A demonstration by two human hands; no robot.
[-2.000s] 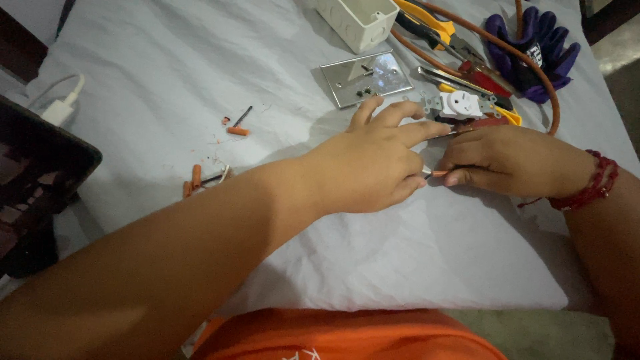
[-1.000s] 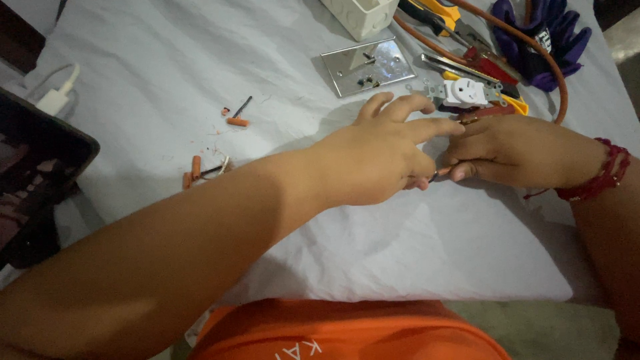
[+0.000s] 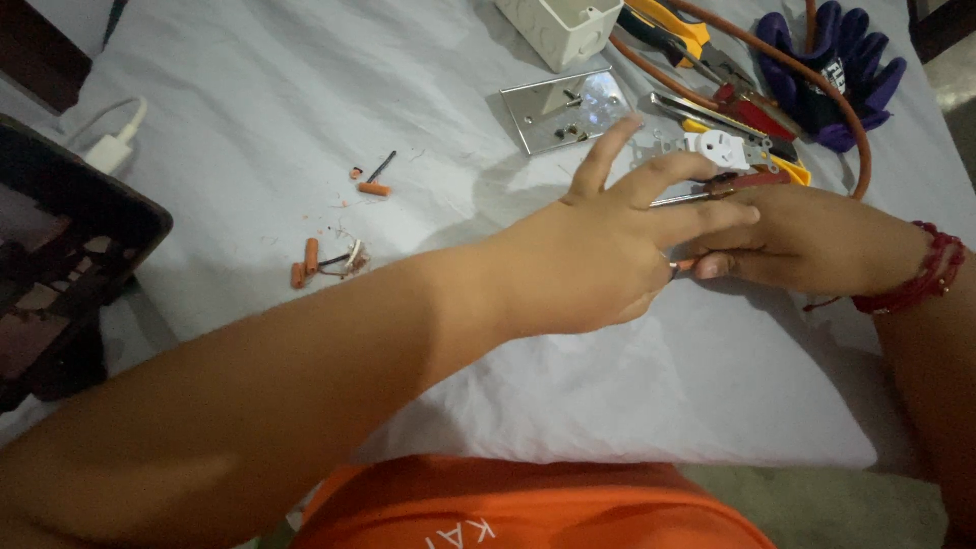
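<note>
My left hand [image 3: 602, 236] reaches across the cloth with its fingers spread; thumb and fingertips are partly hidden beside an orange-sheathed cable end [image 3: 686, 264] with dark and pale wire at its tip. My right hand [image 3: 785, 240] meets it from the right, thumb and forefinger pinching the orange sheath. A thin metal shaft [image 3: 682, 198], perhaps a screwdriver's, shows between my left fingers. Just beyond the hands lies a white electrical receptacle [image 3: 718, 149] with metal mounting ears. Behind it is a shiny metal cover plate [image 3: 534, 114] with small screws [image 3: 570, 133] on it.
A white plastic junction box [image 3: 563, 30] stands at the top. Yellow-and-black pliers [image 3: 671, 34], a utility knife [image 3: 705, 114], an orange cable [image 3: 846, 99] and a purple work glove [image 3: 839, 130] lie at upper right. Cut orange sheath pieces [image 3: 311, 255] lie left; a dark-screened device [image 3: 69, 259] is at the edge.
Both hands stay close together at the cable end, with only small finger shifts. The orange sheath shows between them at each moment.
</note>
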